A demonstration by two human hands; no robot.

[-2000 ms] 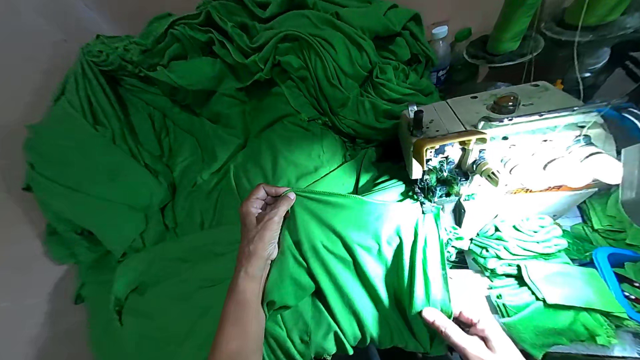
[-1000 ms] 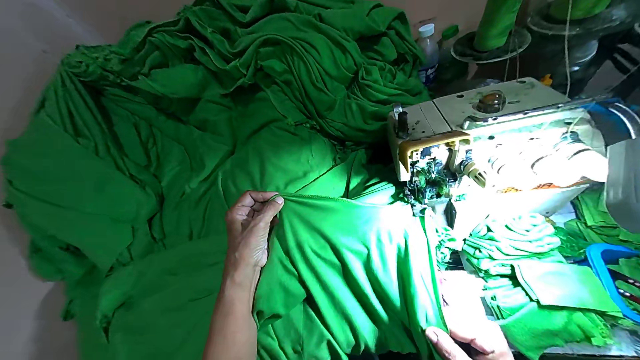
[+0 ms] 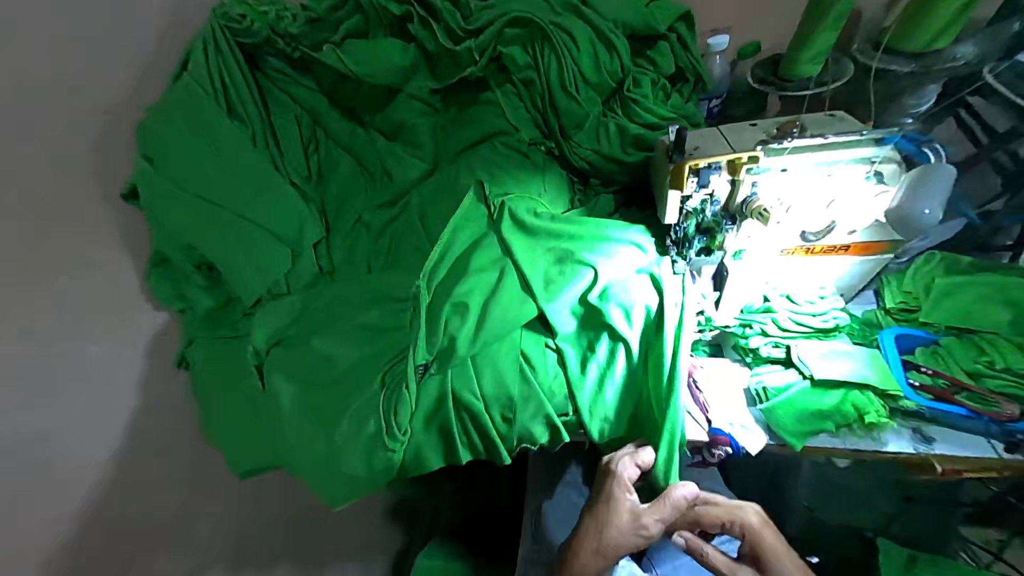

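A green knit garment piece (image 3: 608, 312) stretches from under the presser foot of a white overlock sewing machine (image 3: 800, 200) toward me. At its near end, my left hand (image 3: 624, 508) grips the lower edge between thumb and fingers. My right hand (image 3: 732, 532) meets it from the right, fingers bent at the same corner of cloth; part of its grip is hidden. Left of the stretched piece, a seamed green part (image 3: 472, 296) lies loose over a large heap of green fabric (image 3: 368, 160).
Folded green pieces (image 3: 848, 364) lie right of the machine, beside a blue basket (image 3: 892, 344) holding red-handled scissors (image 3: 960, 392). Green thread cones (image 3: 816, 40) and a plastic bottle (image 3: 716, 76) stand behind. The table edge (image 3: 920, 462) runs along the lower right.
My left hand has let go of the fabric's upper left edge and moved down and right, beside my right hand. The cloth it held stretched now lies slack on the left.
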